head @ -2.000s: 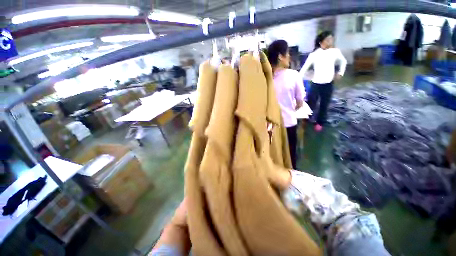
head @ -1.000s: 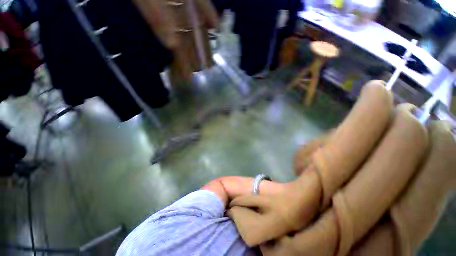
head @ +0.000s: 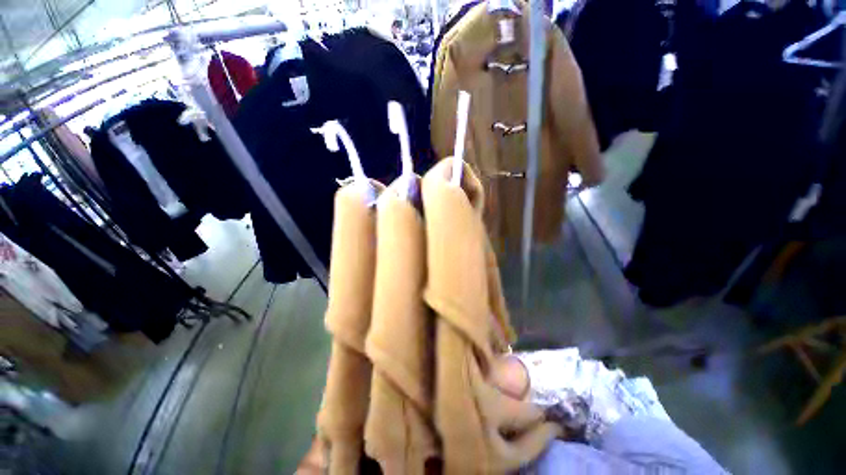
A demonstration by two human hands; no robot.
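Three tan coats [head: 399, 306] on white plastic hangers [head: 402, 139] are bunched side by side in front of me, collars up and hooks free in the air. My right hand [head: 512, 376], with a floral sleeve, presses on the right side of the bunch; its fingers are mostly hidden in the cloth. My left hand [head: 313, 461] shows only as a small piece at the lower left edge of the bunch, cut off by the picture's bottom. The coats are held between the hands.
A tan duffle coat [head: 506, 139] with white toggle cords hangs ahead behind a grey metal pole [head: 532, 148]. Black coats [head: 325, 121] hang left of it, and more black coats [head: 714, 148] hang at the right. A wooden stool [head: 821, 357] stands at the right edge.
The view has turned from the workshop and tables to rails of hanging coats. The held coats have come off the overhead rail and are now upright at the middle of the view.
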